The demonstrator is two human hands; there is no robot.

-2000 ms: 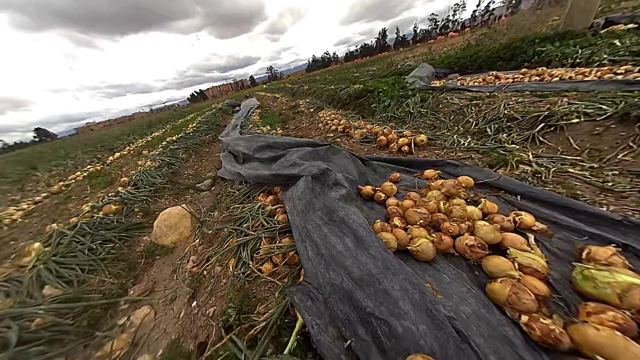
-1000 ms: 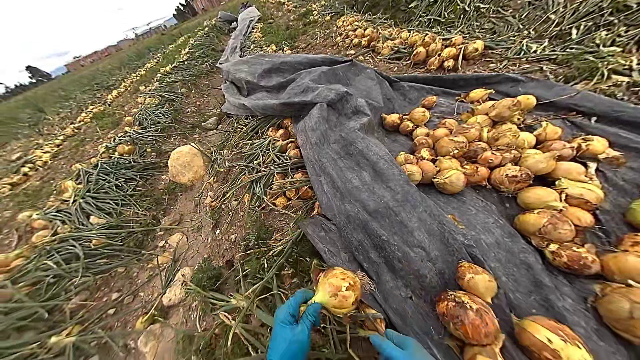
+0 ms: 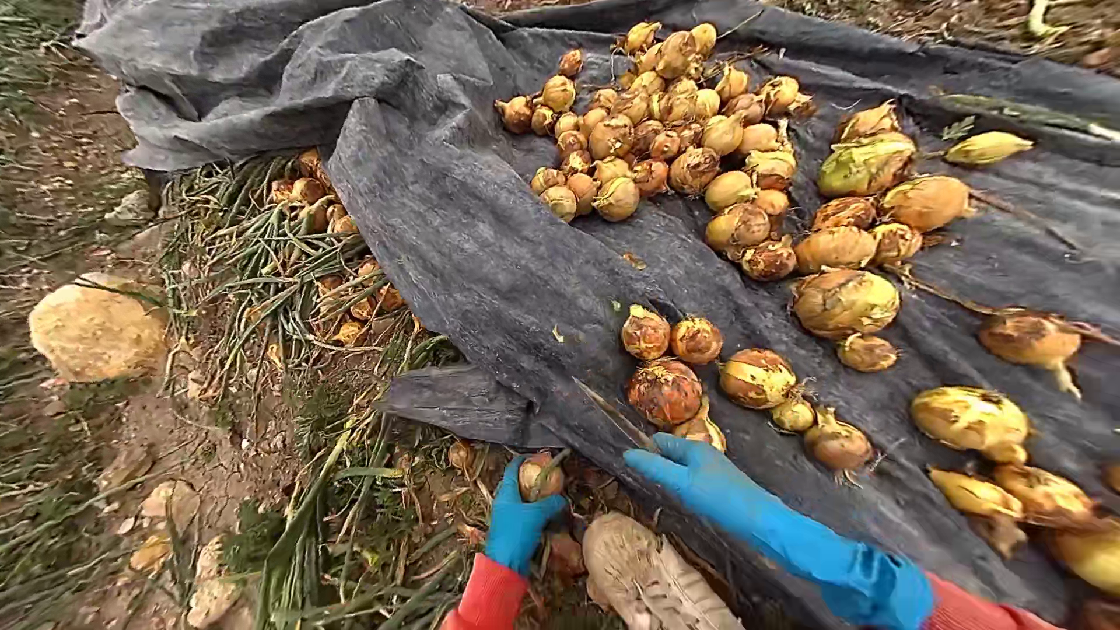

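Note:
My left hand (image 3: 522, 516), in a blue glove with a red sleeve, holds a small onion (image 3: 541, 478) at the edge of the dark fabric sheet (image 3: 490, 262). To its right my right hand (image 3: 691, 477), also in a blue glove, grips a knife (image 3: 615, 415), whose thin blade points up and left over the sheet. Its handle is hidden in the fingers. Just beyond the blade lie loose onions (image 3: 665, 391) on the sheet. Farther up is a large heap of onions (image 3: 647, 131).
A shoe (image 3: 652, 573) stands below and between my hands. At the left, a large pale stone (image 3: 98, 326) lies on bare soil, beside cut green onion tops (image 3: 254, 254) with more onions among them. Bigger onions (image 3: 844, 302) are spread over the sheet's right side.
The view has swung down and right. One second ago my left hand held a larger onion near the sheet's edge; now it holds a smaller one. My right hand and the knife have come into fuller view.

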